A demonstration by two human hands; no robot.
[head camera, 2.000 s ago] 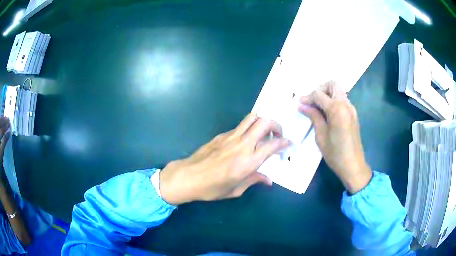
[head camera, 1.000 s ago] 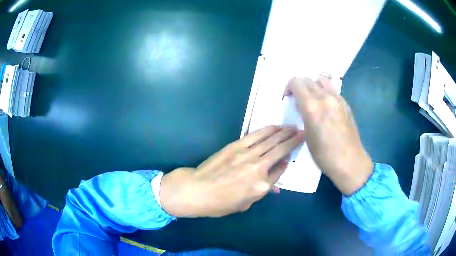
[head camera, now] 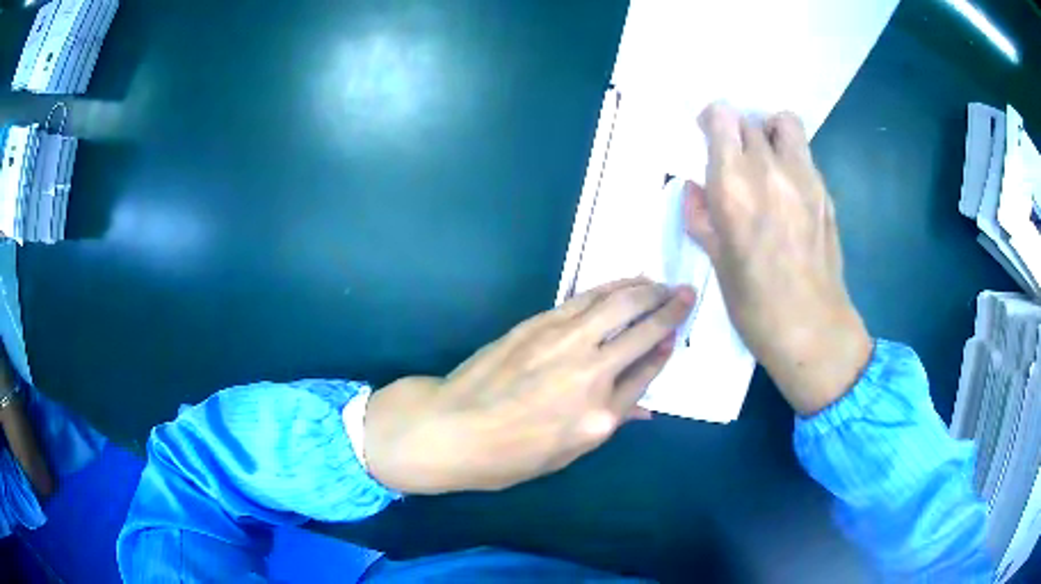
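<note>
A white packaging box stands open on the dark green table; its shallow base (head camera: 616, 217) is nearest me and its tall lid (head camera: 753, 57) extends away, cut off by the top edge. A white insert card (head camera: 678, 234) shows in the base between my hands, partly hidden by them. My left hand (head camera: 548, 388) lies over the base's near left part, fingertips pressed on the card. My right hand (head camera: 776, 240) is over the right side, its fingers bent down onto the white card near the lid fold.
Stacked inserts (head camera: 1005, 388) stand at the right edge, with a small pile of cutout inserts (head camera: 1022, 205) beyond. White card blocks (head camera: 63, 46) and a ring-bound bundle (head camera: 48, 188) lie at left. A neighbour's arm (head camera: 21, 428) shows at lower left.
Since two seconds ago the box has turned more upright in view and its left side wall now shows. My right hand has moved up along the base; my left hand stays at the near part.
</note>
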